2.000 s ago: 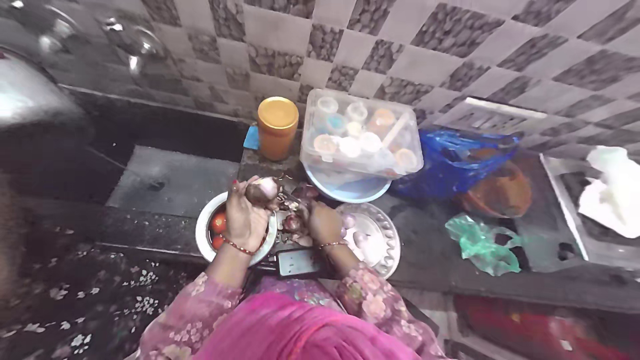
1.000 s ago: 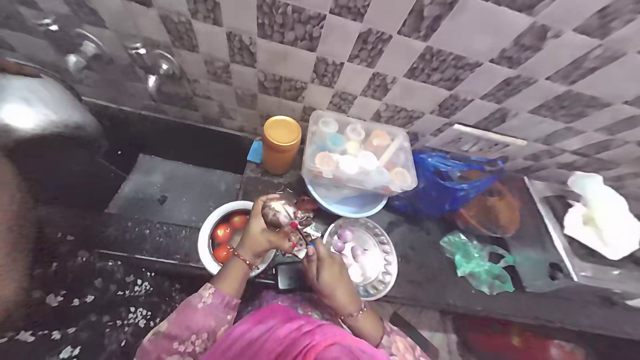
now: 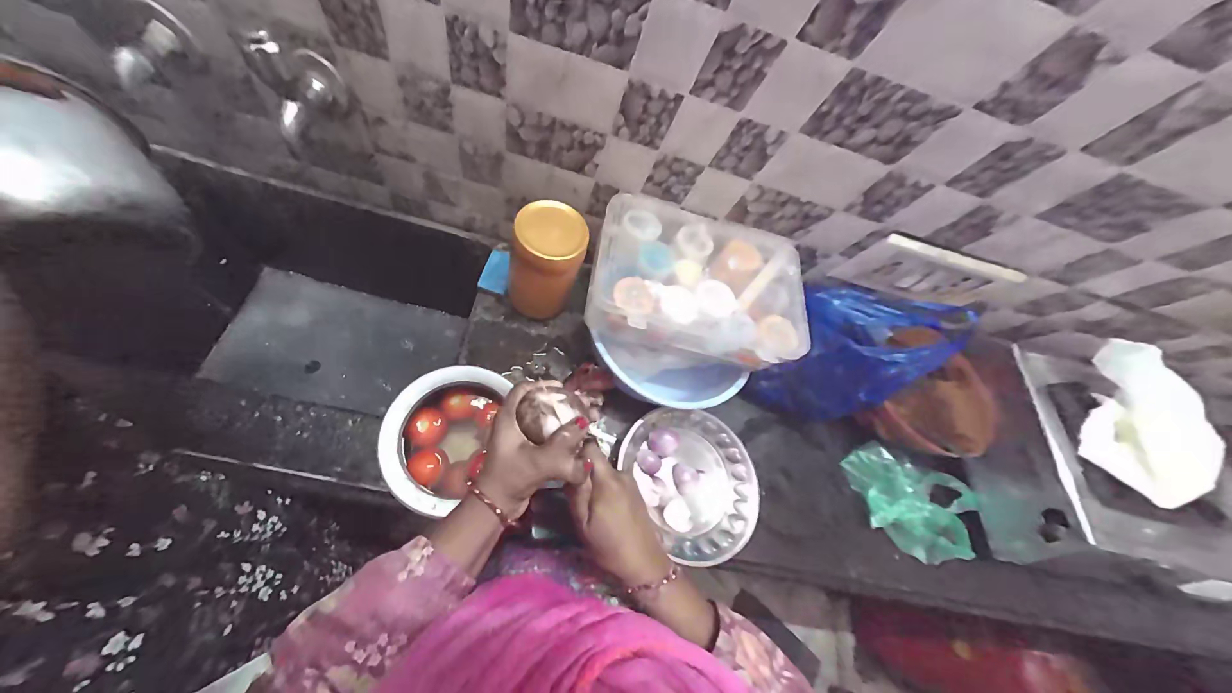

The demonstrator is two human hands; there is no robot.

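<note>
In my left hand (image 3: pixel 527 452) is a large brownish-white round vegetable (image 3: pixel 547 412), its kind unclear, held over the gap between two vessels. My right hand (image 3: pixel 616 510) is closed close beside it, fingers curled; a small pale, shiny thing shows at its fingertips, too blurred to name. To the left, a white-rimmed bowl (image 3: pixel 393 452) holds red tomatoes (image 3: pixel 426 426) in water. At the right, a fluted steel plate (image 3: pixel 743 515) bears small purple and white onions (image 3: pixel 664 443). Dark red peels (image 3: pixel 587 377) lie on the counter behind my hands.
Behind the plate, a clear plastic box (image 3: pixel 698 279) of jars rests on a blue basin (image 3: pixel 674 383). An orange canister (image 3: pixel 549 260) stands beside it. Farther right are a blue plastic bag (image 3: pixel 837 356), a brown bowl (image 3: pixel 943 414), a green bag (image 3: pixel 914 505) and a stove (image 3: pixel 1136 539).
Two seconds ago my hands were farther apart; now they are close together at the round vegetable. My right hand has lowered slightly beside the steel plate since one second ago.
</note>
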